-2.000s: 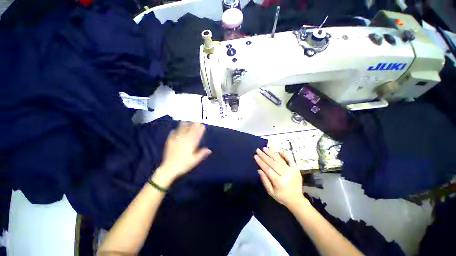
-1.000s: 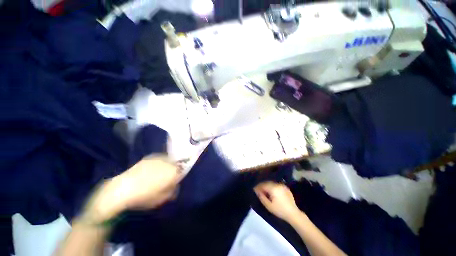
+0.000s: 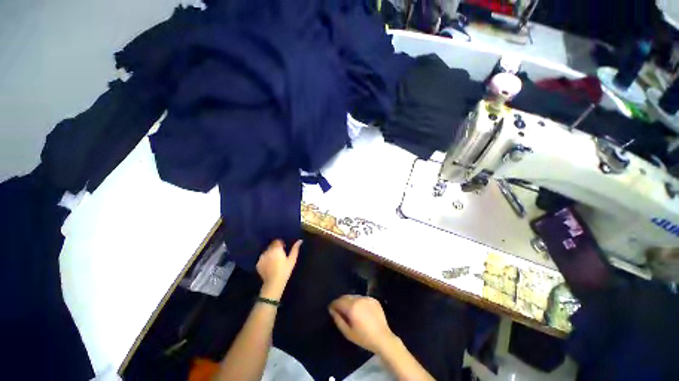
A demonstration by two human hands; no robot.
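A heap of navy garment pieces (image 3: pixel 253 97) lies on the white table to the left of the sewing machine (image 3: pixel 573 160). One navy panel hangs from the heap over the table's front edge. My left hand (image 3: pixel 276 266) is at the panel's lower end, pinching the cloth; some fingers are hidden. My right hand (image 3: pixel 362 321) is curled over dark cloth below the table edge, and I cannot tell whether it holds any. No cloth lies under the presser foot (image 3: pixel 441 187).
A smartphone (image 3: pixel 573 242) leans under the machine arm, near thread snips (image 3: pixel 511 198). A pink-topped bottle (image 3: pixel 505 85) stands behind the head. Dark pieces (image 3: pixel 432 104) lie behind the bed, and more lie at far left and lower right. The table's front edge (image 3: pixel 387 260) is worn.
The view has swung left, so the machine sits further right. The navy panel has moved from in front of the machine to the left heap, with my left hand at its end. My right hand has curled.
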